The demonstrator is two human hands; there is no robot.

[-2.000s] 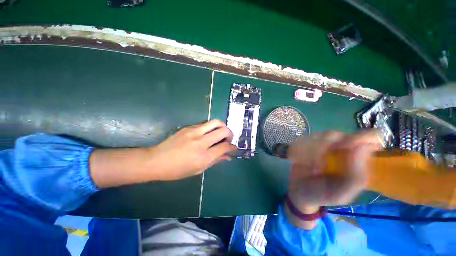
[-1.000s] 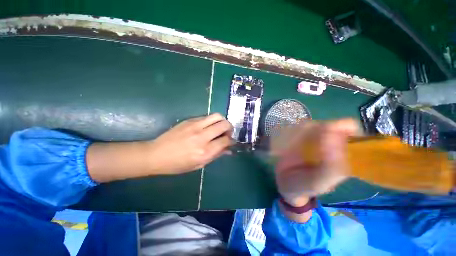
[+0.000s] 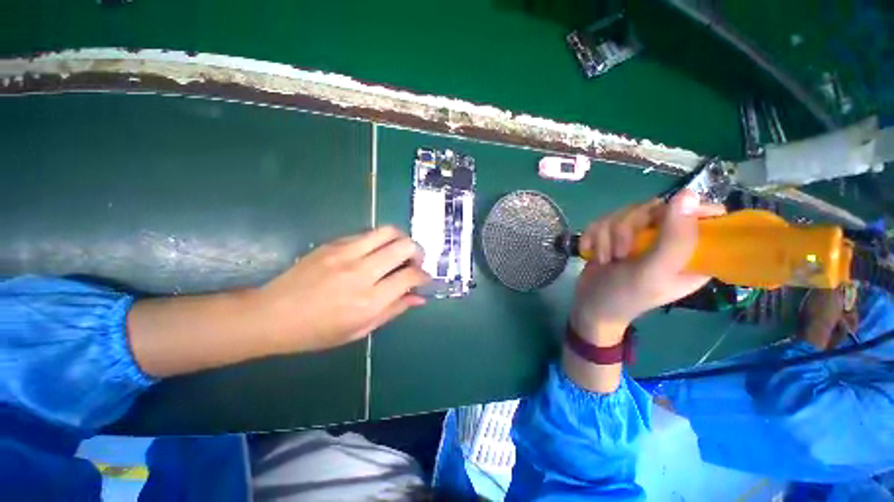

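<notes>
An opened phone assembly (image 3: 443, 224) lies upright on the dark green bench, black board end away from me, silver-white area nearer. My left hand (image 3: 358, 279) lies at its lower left edge, fingertips touching it. My right hand (image 3: 637, 260) is closed round an orange-yellow electric screwdriver (image 3: 769, 250), held roughly level. Its dark tip is over the right part of the round grey speckled dish (image 3: 524, 240), right of the phone. Screws are too small to make out.
A pink-and-white device (image 3: 564, 168) lies above the dish. Beyond the worn edge (image 3: 294, 81), a phone unit (image 3: 602, 45) sits on the green belt. Phone units (image 3: 708, 183) are piled at right. Another person's light sleeve (image 3: 814, 157) reaches in; a blue-sleeved person's hand (image 3: 821, 316) shows lower right.
My right hand and screwdriver have moved from near the phone's lower end to the dish. The view has shifted, and the unit on the belt appears further left. My left hand stays at the phone.
</notes>
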